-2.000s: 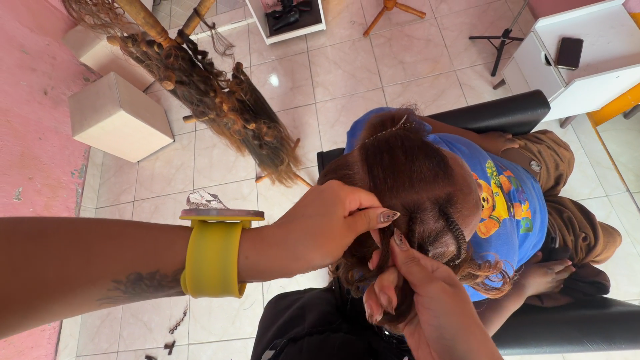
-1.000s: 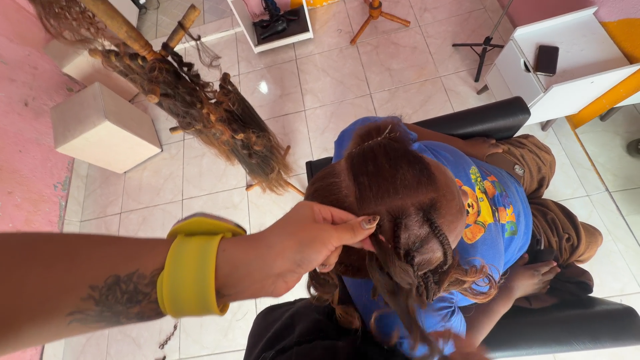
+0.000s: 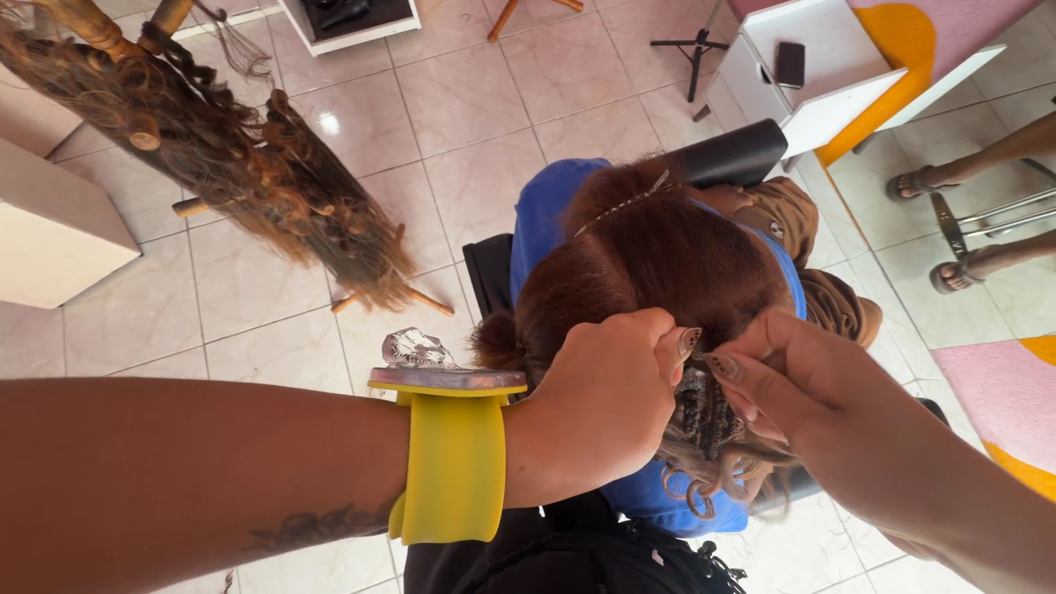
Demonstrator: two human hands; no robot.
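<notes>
A seated person's reddish-brown hair (image 3: pixel 685 247) is parted in sections, with braids (image 3: pixel 701 408) on one side that end in loose curls. My left hand (image 3: pixel 606 388) pinches hair between thumb and finger at the near side of the head. Close beside it, a small gap apart, my right hand (image 3: pixel 792 379) has thumb and fingertips together at the same hair; the strand between them is mostly hidden. A yellow wristband (image 3: pixel 454 466) on my left wrist bears a round pad with a clear, glossy lump of gel (image 3: pixel 415 348). A beaded strip (image 3: pixel 623 205) lies along a part line.
At the upper left, hair extensions (image 3: pixel 239 165) hang on a wooden rack. A white drawer unit (image 3: pixel 825 58) holds a dark phone (image 3: pixel 789 64). The person sits in a black chair (image 3: pixel 734 154). Another person's sandalled feet (image 3: pixel 961 272) show at the right. A white box (image 3: pixel 49 223) stands left.
My right hand, blurred low in the frame a second ago, has come up beside my left hand at the head. The hair lengths drawn downward then are no longer stretched out. The view has moved closer.
</notes>
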